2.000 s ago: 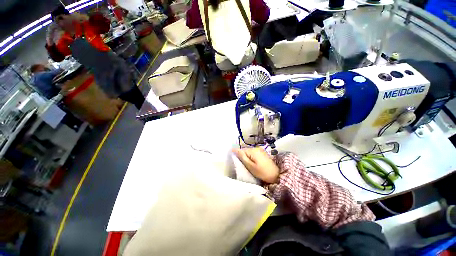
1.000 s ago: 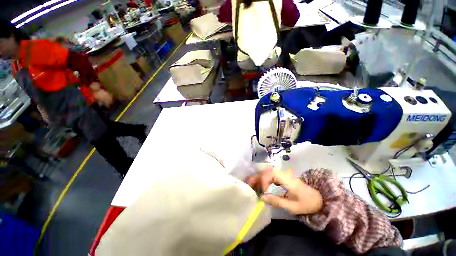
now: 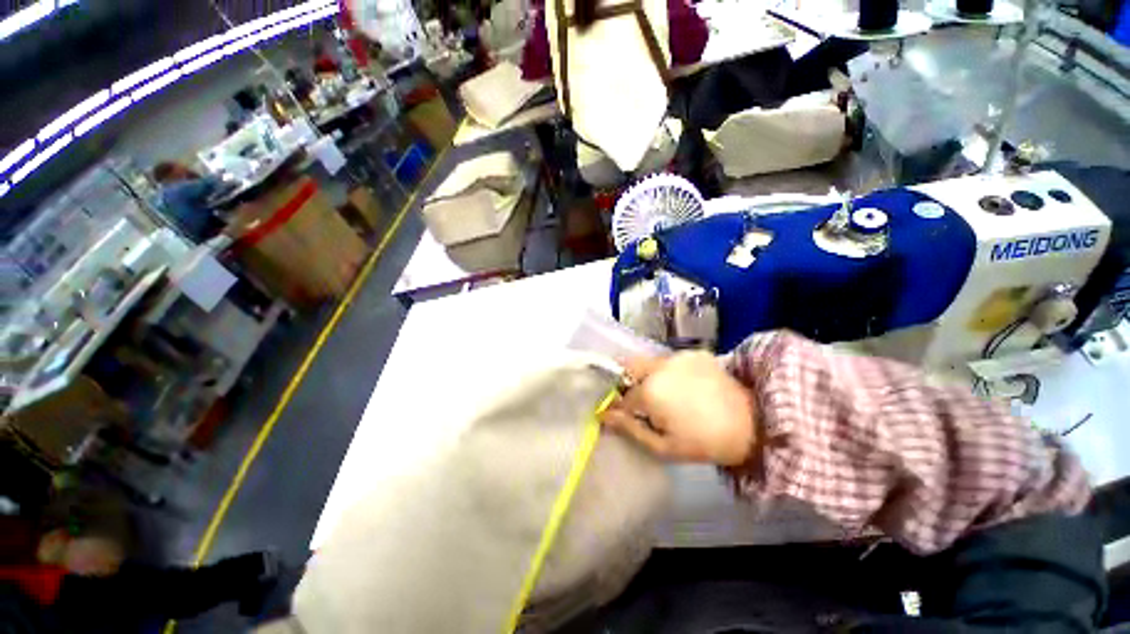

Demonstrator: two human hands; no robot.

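A large beige bag body [image 3: 471, 495] lies over the front left of the white table, with bright yellow binding tape [image 3: 560, 508] running up to its tip. My right hand [image 3: 688, 409] pinches the upper end of the yellow edge between thumb and fingers, just in front of the sewing machine head [image 3: 669, 310]. A pale, translucent-looking piece [image 3: 601, 334] shows beside the fingertips. The needle area is hidden behind my hand and sleeve. My left hand is not visible; the bag body may cover it.
The blue-covered sewing machine [image 3: 855, 273] stands at the right, with a white fan [image 3: 657, 213] behind its head. Beige bag pieces [image 3: 477, 211] lie on a table beyond. A person [image 3: 613, 62] is at the back. Part of another person [image 3: 74, 570] shows at the lower left.
My right hand has moved up and slightly left, lifting the yellow-edged tip towards the machine head. My sleeve now covers the green scissors. The walking person has moved to the lower left edge.
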